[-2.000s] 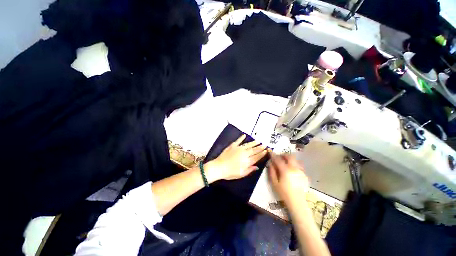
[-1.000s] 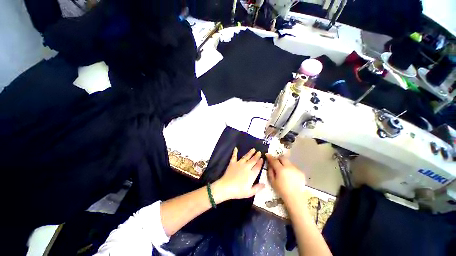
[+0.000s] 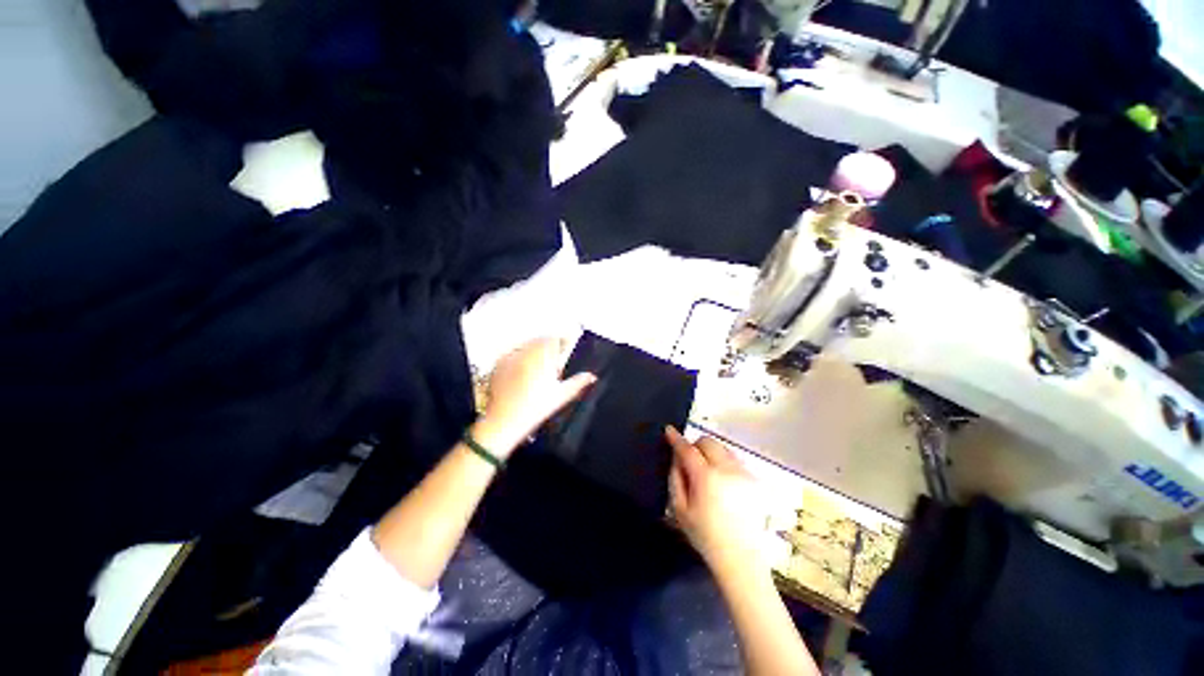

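Note:
A black panel (image 3: 627, 409) lies in front of the needle area, on the table's front edge, its lower part hanging towards my lap. Its top right corner is a little left of the presser foot (image 3: 734, 359) and apart from it. My left hand (image 3: 531, 390) is at the panel's upper left edge, thumb over the cloth, the other fingers partly hidden. My right hand (image 3: 710, 486) holds the panel's right edge with its fingertips. The white sewing machine head (image 3: 951, 317) stands to the right.
A large black garment mass (image 3: 264, 357) fills the left side. Flat black pieces (image 3: 713, 165) lie behind the needle. A dark pile (image 3: 1003, 581) is at the lower right. A pink-topped pot (image 3: 864, 174) stands behind the head's left end. The table's chipped front edge (image 3: 832, 548) shows.
The panel has moved left and towards me, away from the needle. My left hand has shifted left to its far edge. My right hand has moved down and left along its right side.

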